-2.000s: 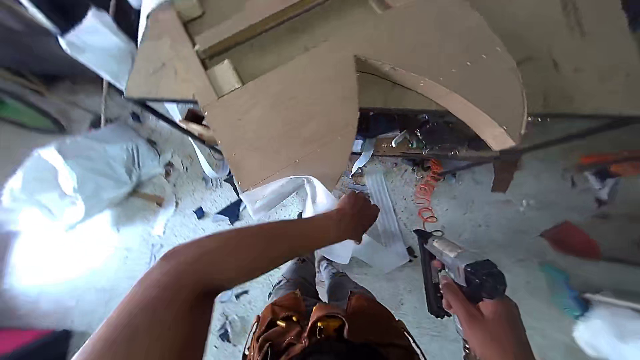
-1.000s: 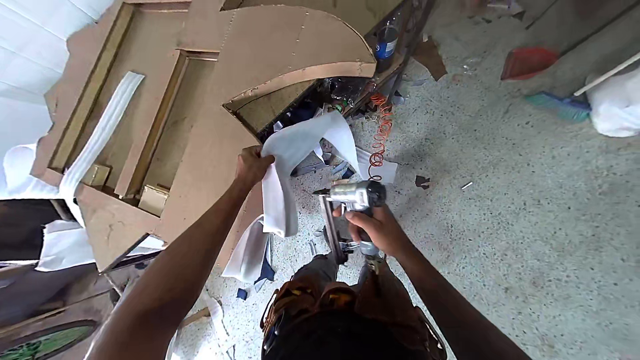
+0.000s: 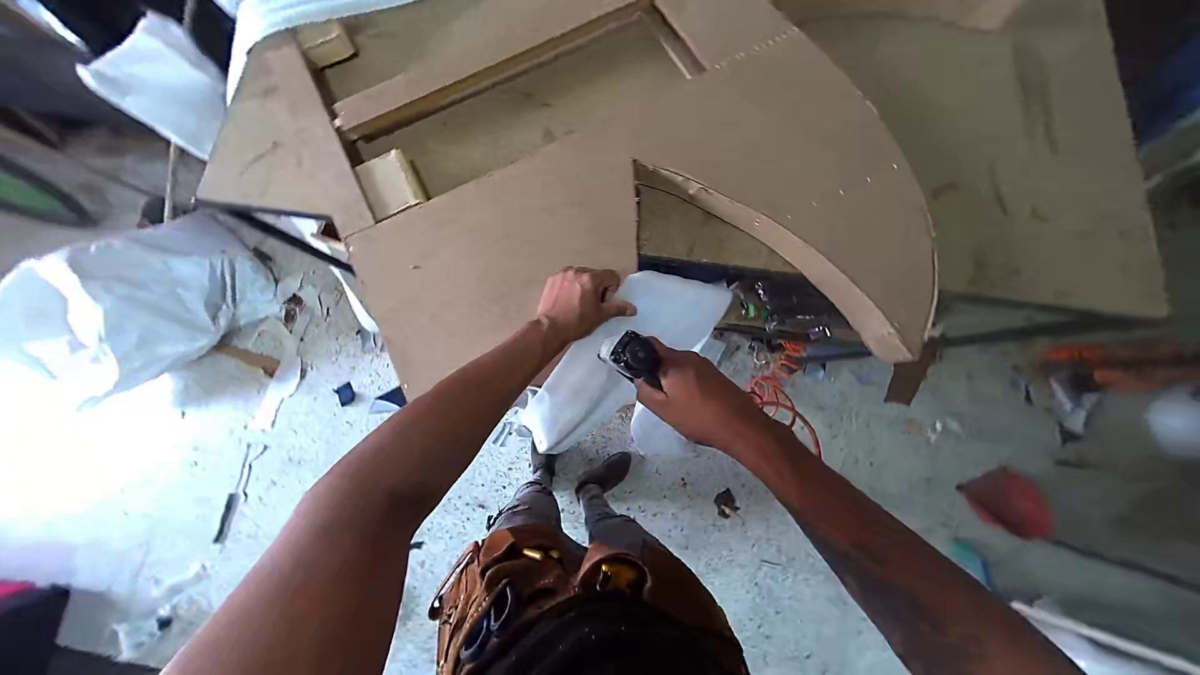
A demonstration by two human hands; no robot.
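A cardboard-covered wooden furniture frame [image 3: 525, 225] lies on a table. White padding fabric [image 3: 600, 366] hangs over its near edge. My left hand [image 3: 581, 300] pinches the fabric's upper part against that edge. My right hand [image 3: 689, 389] grips a pneumatic staple gun [image 3: 630, 356], seen from above and held over the fabric close to my left hand; its nose is hidden. A curved arm of the frame [image 3: 816, 253] reaches right, beside an opening.
An orange coiled air hose [image 3: 778, 398] hangs to the right. A large white plastic bag [image 3: 141, 291] lies at the left. Scraps litter the floor, with a red dustpan [image 3: 1008, 503] at the right. A leather tool pouch [image 3: 591, 591] is at my waist.
The staple gun has moved from beside my legs to over the fabric at the frame's edge. My left hand still holds the fabric. The view has swung round.
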